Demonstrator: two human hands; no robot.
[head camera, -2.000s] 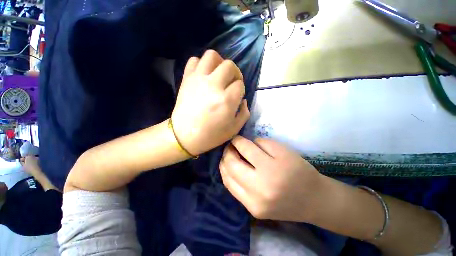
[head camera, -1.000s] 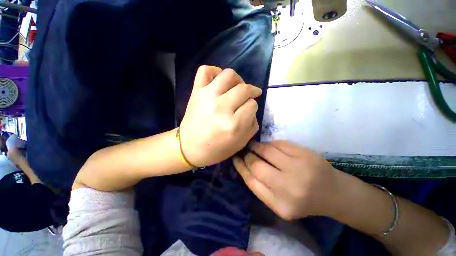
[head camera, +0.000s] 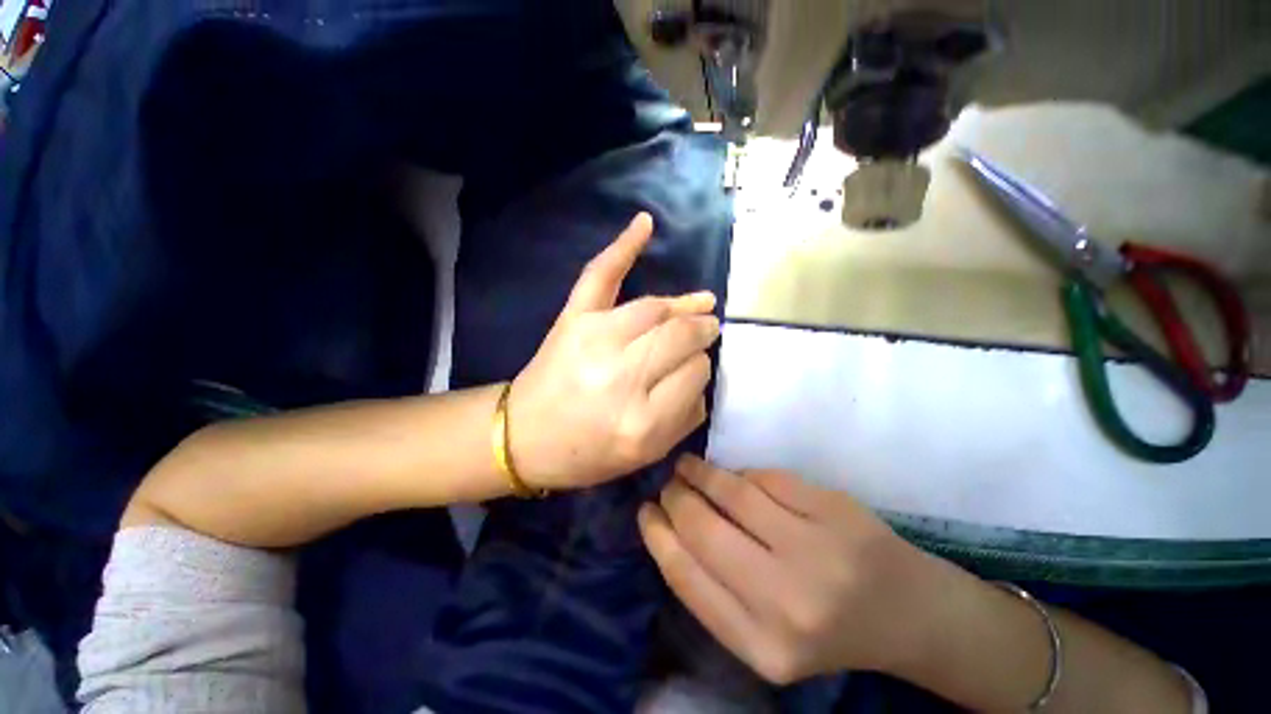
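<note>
A dark navy garment (head camera: 558, 251) lies on the table and hangs over the lap, its right edge running up to the presser foot and needle (head camera: 729, 105). My left hand (head camera: 620, 384) lies on the cloth, index finger stretched toward the needle, the other fingers curled with their tips at the seam edge. My right hand (head camera: 795, 565) is just below it, thumb and fingers pinching the same edge over the table's front. The two hands are close together. The pinched cloth layers are mostly hidden by the fingers.
The cream machine head (head camera: 1115, 56) spans the top right above the beige bed (head camera: 836, 286). Shears (head camera: 1101, 265) with one red and one green handle lie right of the needle. The white table (head camera: 976, 433) has a green marked front edge (head camera: 1087, 551).
The view has shifted, showing more of the machine head. My left index finger has straightened out from the curled hand. My right hand still pinches the edge. The purple part has left the view.
</note>
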